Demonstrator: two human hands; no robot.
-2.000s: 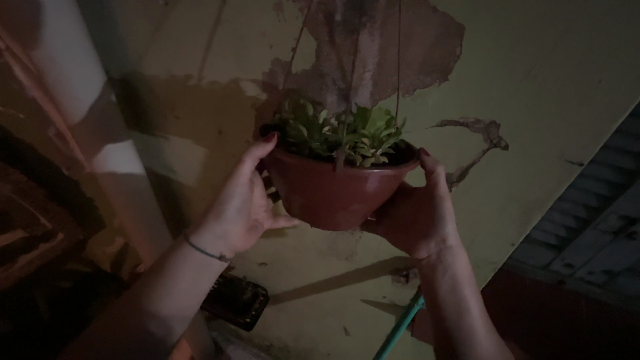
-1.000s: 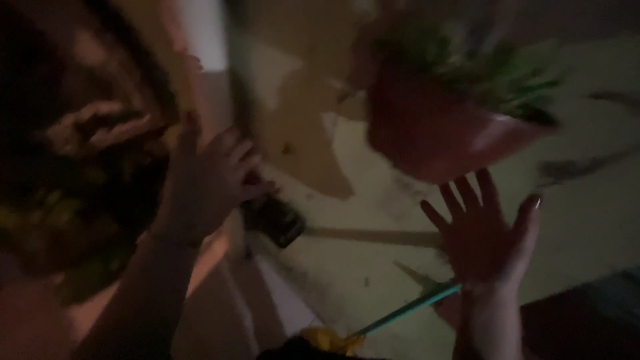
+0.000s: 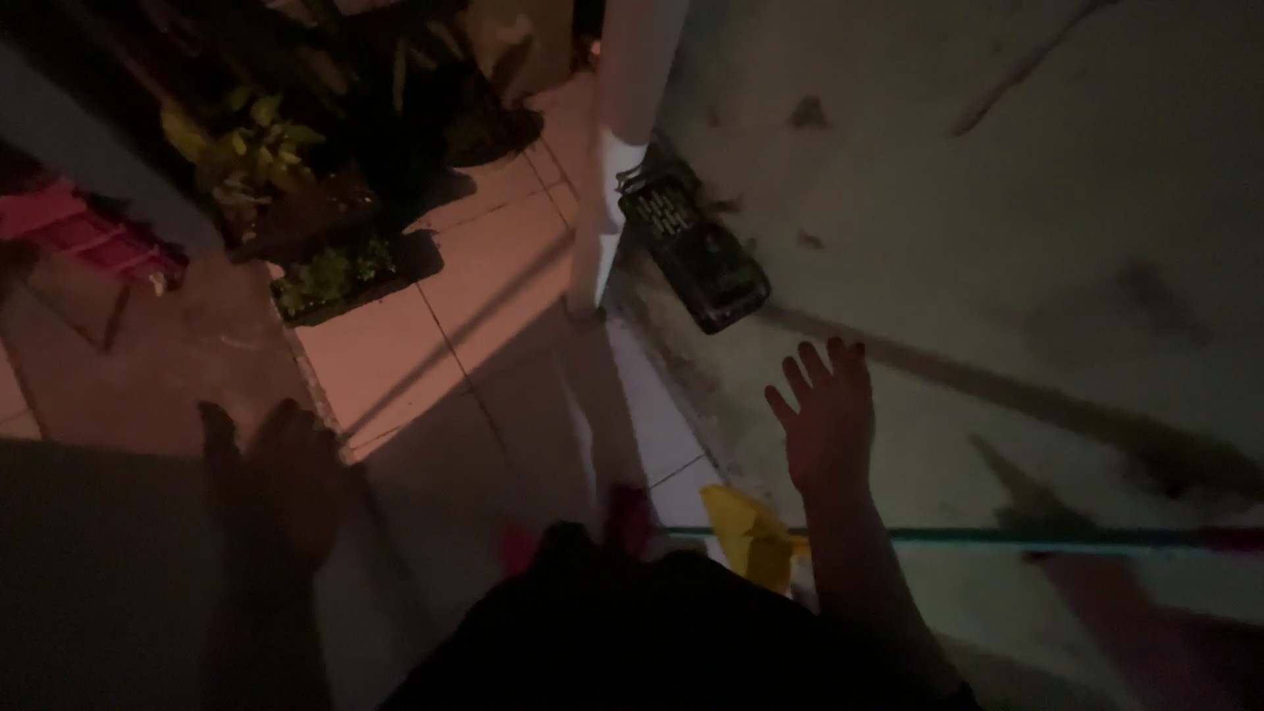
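My left hand (image 3: 286, 474) hangs dim and blurred at the lower left, over the tiled floor, with no object seen in it. My right hand (image 3: 828, 415) is at right of centre with its fingers spread, holding nothing. Just above and left of it, a dark rectangular plastic planter (image 3: 696, 247) with some green growth sits against the wall, beside a white pole (image 3: 637, 79). Below the right hand, a thin green handle (image 3: 987, 538) runs across behind the forearm. Near that arm is a yellow object (image 3: 752, 533), too dim to name surely.
Potted plants (image 3: 262, 148) stand at the upper left, near a small trough planter (image 3: 336, 281) on the pale floor tiles (image 3: 464, 286). A red-pink chair or rack (image 3: 89, 232) is at the far left. The stained wall (image 3: 987, 227) fills the right side.
Both hands have let go of the brown hanging pot they held two seconds ago and moved apart. The view has swung down and left, and the pot is out of sight.
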